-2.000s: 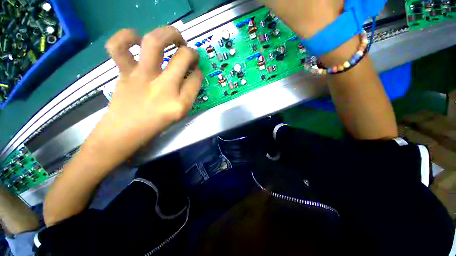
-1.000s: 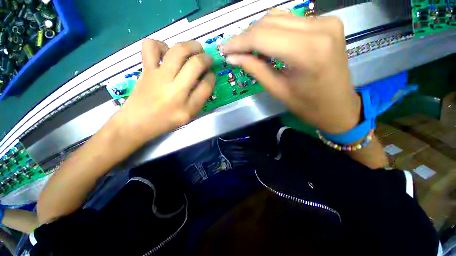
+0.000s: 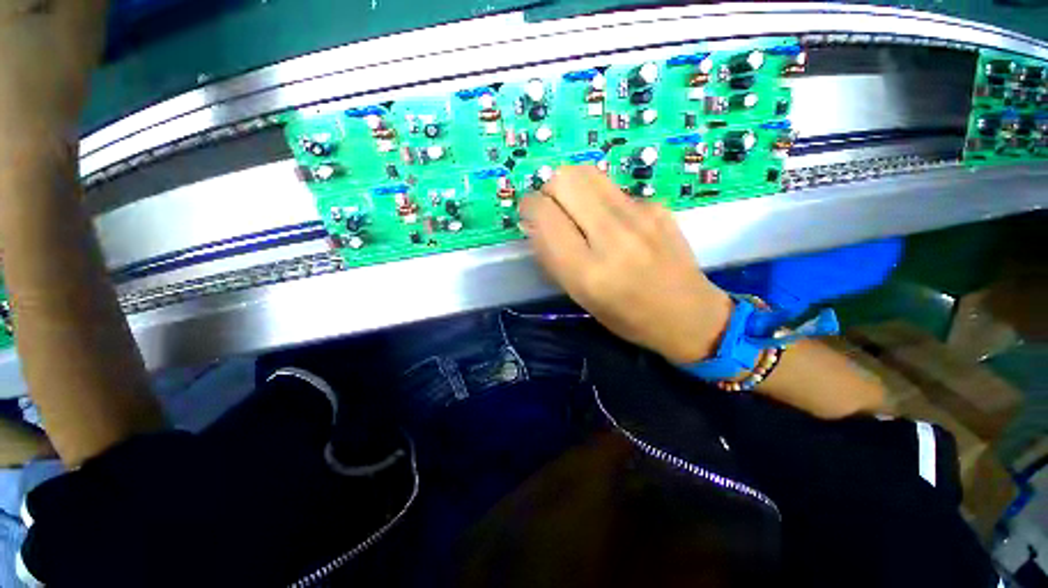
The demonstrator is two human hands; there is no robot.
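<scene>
The circuit board panel lies across the conveyor rails, with repeated groups of small red-brown, blue, black and white-topped parts. My right hand, with a blue wrist strap and a beaded bracelet, is over the board's lower edge near its middle. Its fingertips are pinched together among the mounted parts; whether they hold a component is hidden. My left hand is at the top left corner, off the board, blurred and cut off by the picture's edge. Its fingers cannot be made out.
The silver conveyor rail runs across in front of me. Another circuit board rides at the far right. The green mat lies beyond the rails. A blue object and cardboard boxes are below the rail at right.
My left hand has left the board and moved to the top left. My right hand's fingertips are now nearer the board's lower edge. The view has shifted, showing more of the board.
</scene>
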